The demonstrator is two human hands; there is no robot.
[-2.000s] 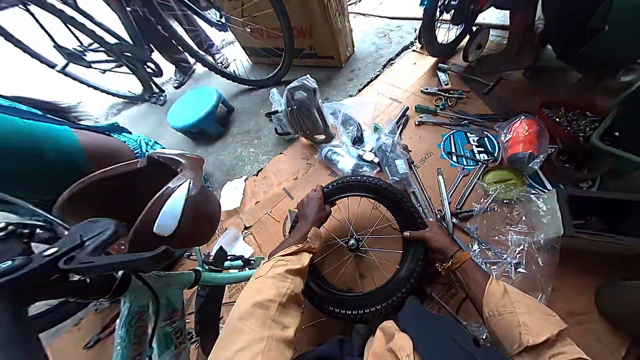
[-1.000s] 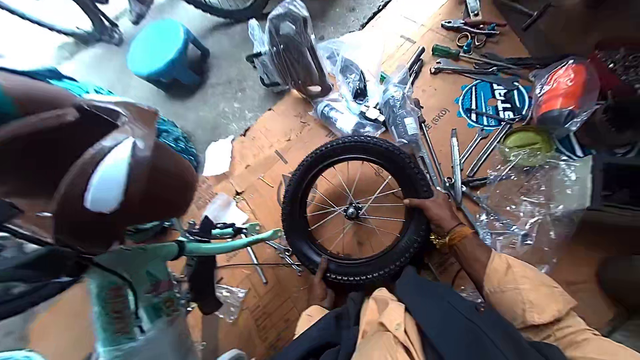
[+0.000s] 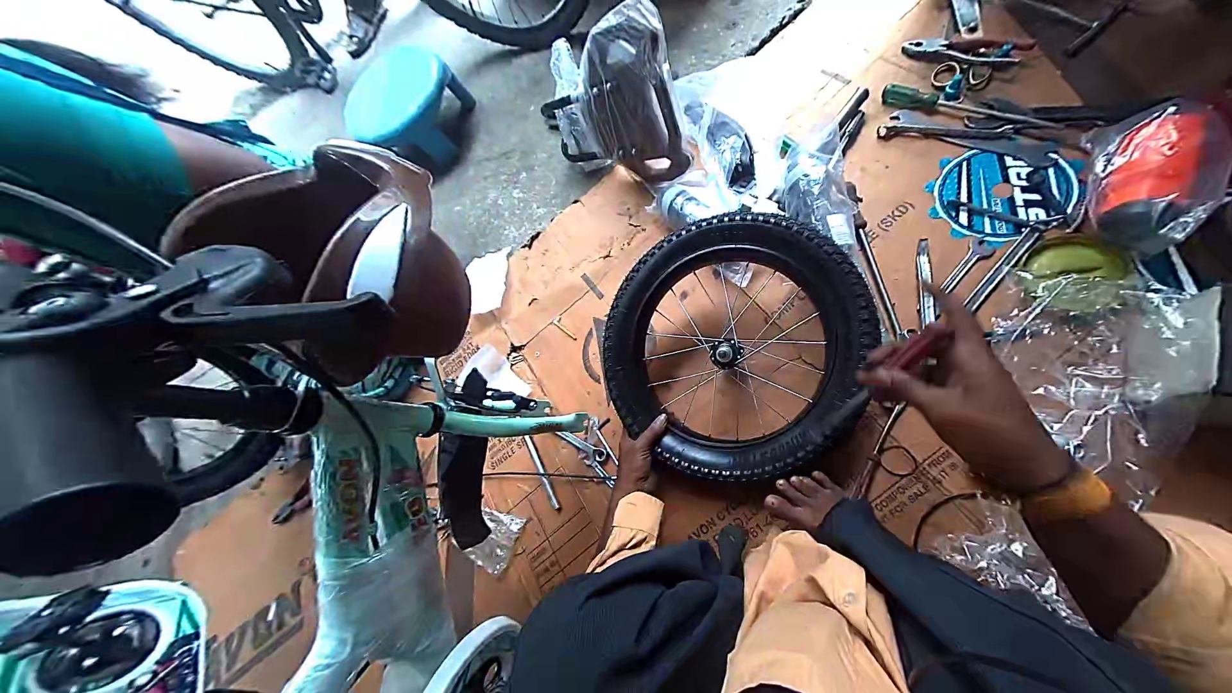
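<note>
A small bicycle wheel (image 3: 626, 327) with a black knobby tire and wire spokes lies over the cardboard in front of me. My left hand (image 3: 639, 458) grips the tire at its lower left edge. Raised by the tire's right side, my right hand (image 3: 948, 395) is closed on a tool with a red handle (image 3: 914, 348); a dark part of it reaches toward the tire, blurred, so its kind cannot be told. The axle hub (image 3: 726, 354) faces up at the wheel's middle. My bare foot (image 3: 807, 500) rests just below the tire.
A mint bicycle frame (image 3: 371, 500) with handlebar and brown saddle stands at left. Wrenches (image 3: 962, 135), pliers (image 3: 962, 53) and a green-handled screwdriver (image 3: 910, 96) lie upper right. A plastic-wrapped part (image 3: 630, 96), clear plastic (image 3: 1107, 337) and a blue stool (image 3: 399, 101) surround the work.
My left hand has gone from the tire's upper left to its lower left. My right hand has left the tire's right side and now holds a red-handled tool.
</note>
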